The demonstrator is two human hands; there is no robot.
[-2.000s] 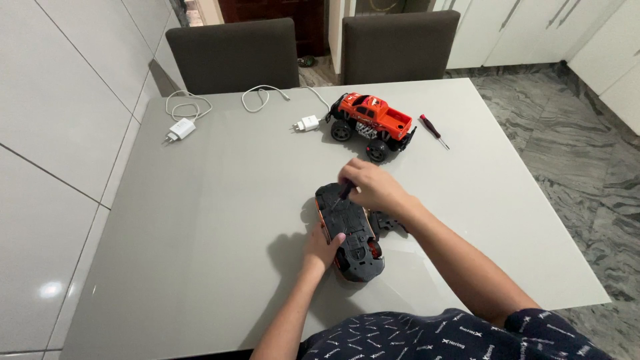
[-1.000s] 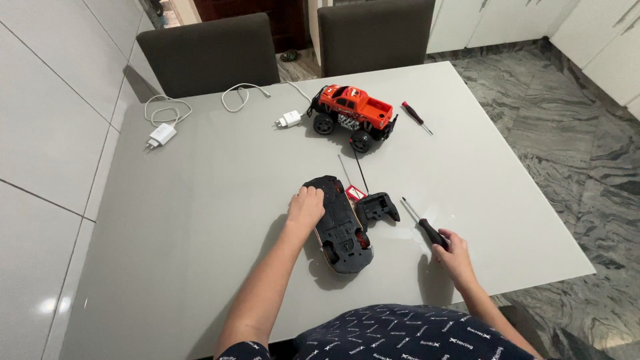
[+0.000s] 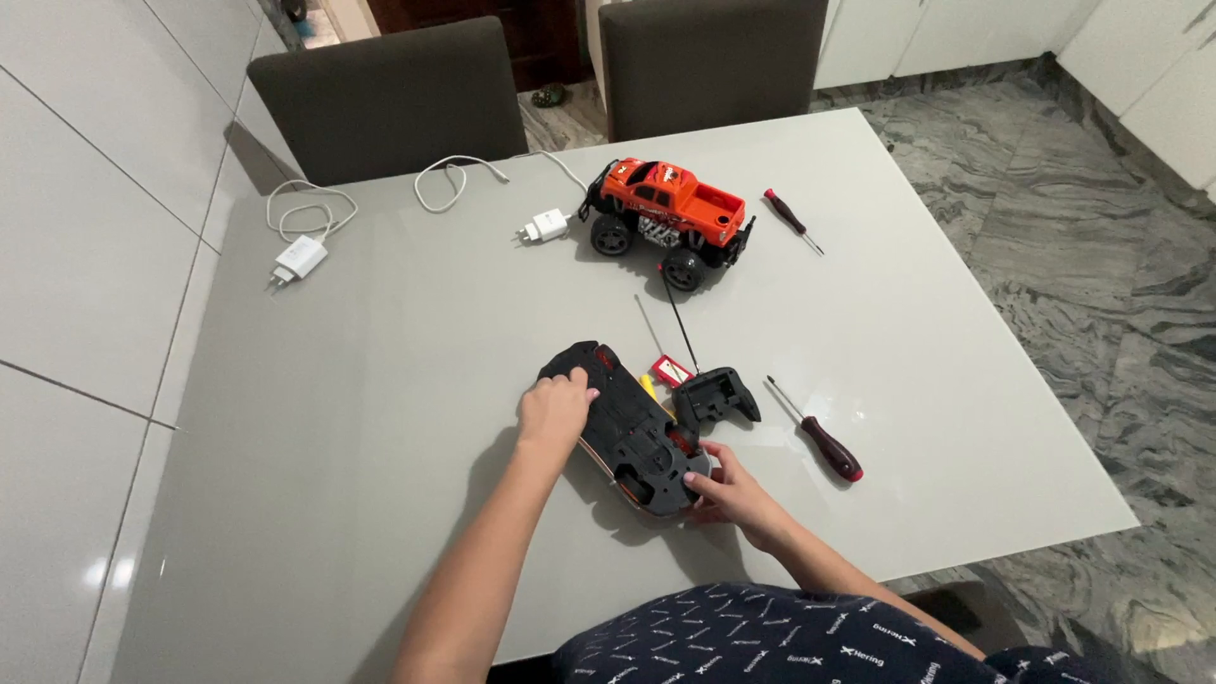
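An upside-down toy car (image 3: 632, 432) with a black underside lies on the grey table (image 3: 380, 456). My left hand (image 3: 554, 408) rests over its far end, fingertips on the underside. At the near right end, my right hand (image 3: 731, 489) grips the car's edge, thumb on top. Just right of the car is a black remote controller (image 3: 714, 397) with an antenna, beside a small red and white item (image 3: 672, 370) and a yellow piece (image 3: 648, 386) partly hidden by the car. A large screwdriver (image 3: 828, 446) with a dark handle lies farther right.
An orange toy pickup truck (image 3: 670, 209) stands near the far edge, with a smaller screwdriver (image 3: 793, 220) to its right. Two white chargers (image 3: 546, 226) with cables lie at the far left side. Dark chairs (image 3: 389, 100) stand behind the table; a tiled wall (image 3: 85, 285) runs along the left.
My right hand has let go of the large screwdriver, which now lies on the table, and has moved left to the car's near end. My left hand stays at the far end.
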